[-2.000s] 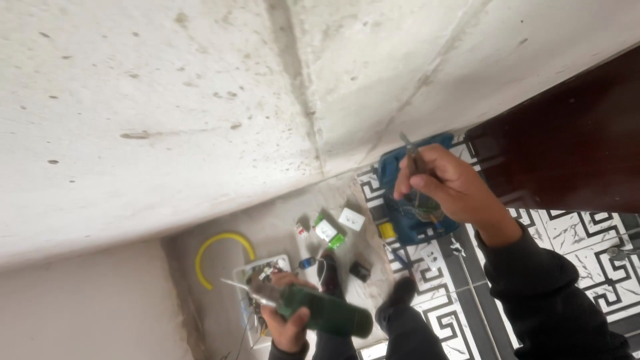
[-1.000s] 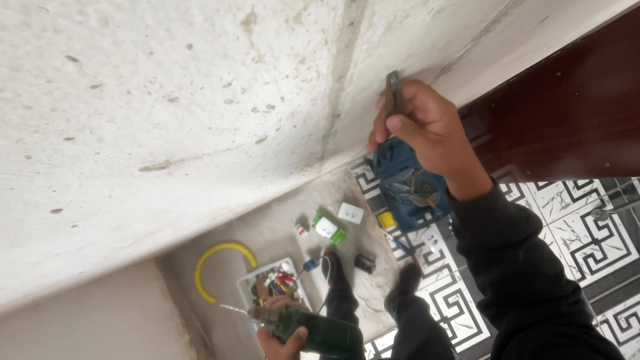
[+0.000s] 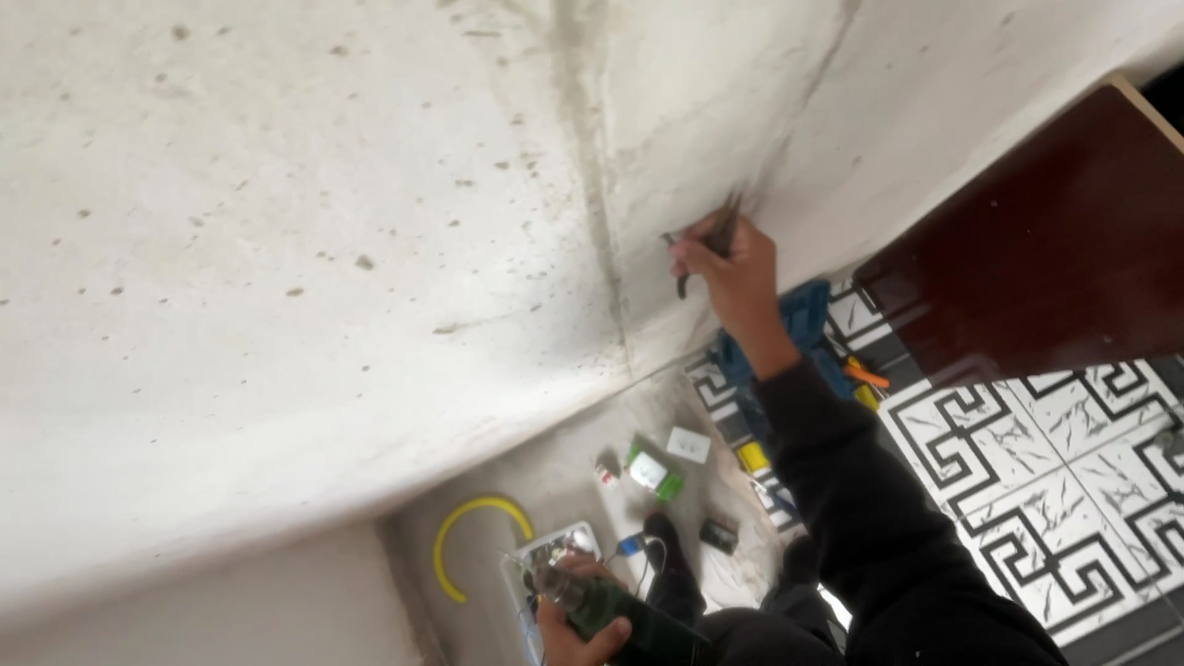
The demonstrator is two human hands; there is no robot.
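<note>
My right hand [image 3: 740, 273] is raised close to the pale plastered wall [image 3: 370, 231], its fingers closed around a slim dark hand tool [image 3: 728, 227] whose tip points up toward the wall; blur hides what kind it is. A curved dark part [image 3: 683, 285] sticks out below the fingers. Low in the view, my left hand [image 3: 578, 624] grips a dark green power drill [image 3: 638, 620] with a thin bit at its chuck [image 3: 558, 585]. The drill's rear end runs toward the bottom edge.
Below on the floor lie a yellow curved tube [image 3: 444, 536], a white tray [image 3: 583, 532] of small parts, a green and white package [image 3: 652, 474] and a white socket plate [image 3: 689, 445]. A blue tool case [image 3: 805, 310] stands by the wall; a dark red panel [image 3: 1036, 250] juts in at right.
Between two seconds and one second ago, my right hand moved up from in front of the blue case to the wall, the tool in its fingers. The drill stays in my left hand.
</note>
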